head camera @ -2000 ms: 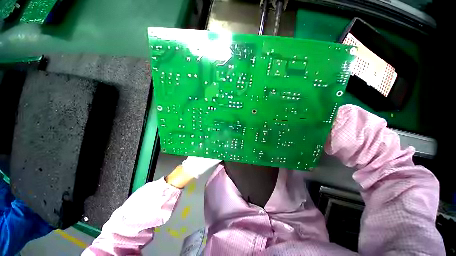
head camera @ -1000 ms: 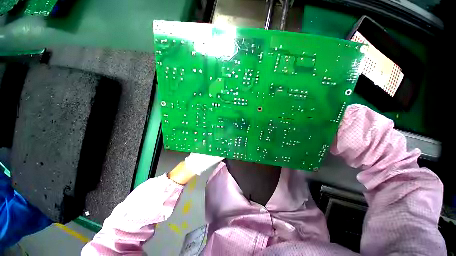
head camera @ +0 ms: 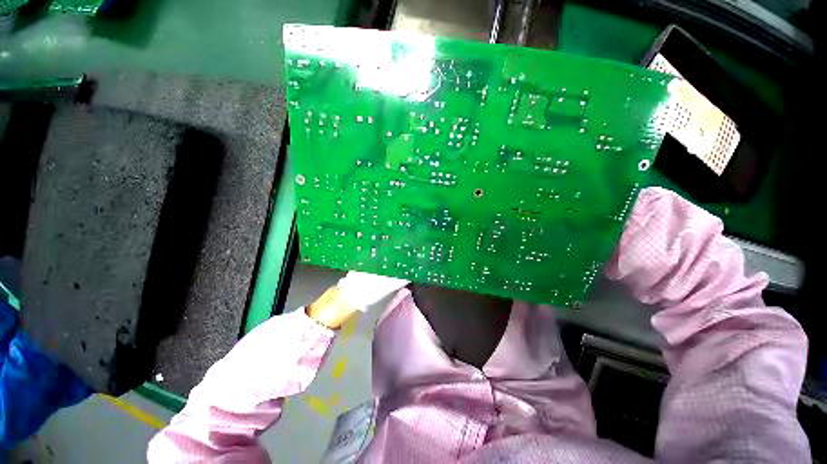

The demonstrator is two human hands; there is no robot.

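Note:
A large bright green circuit board (head camera: 471,172) is held up in front of my chest. Its solder side faces the camera, with rows of silvery dots and a strong white glare at the upper left. My left hand (head camera: 374,288), in a white glove, grips the board's lower edge from beneath; its fingers are hidden behind the board. My right hand is hidden behind the board's right side; only the pink sleeve (head camera: 680,254) shows there.
At the left, a thick black foam block (head camera: 95,236) lies on a grey mat (head camera: 231,190) on a green-edged bench. A dark tray with a pale dotted sheet (head camera: 712,136) stands at the upper right. Someone's blue sleeve or garment (head camera: 36,381) shows at the lower left.
The board has shifted slightly up and to the right in the picture. The surroundings have also shifted a little. The left hand keeps its hold on the lower edge.

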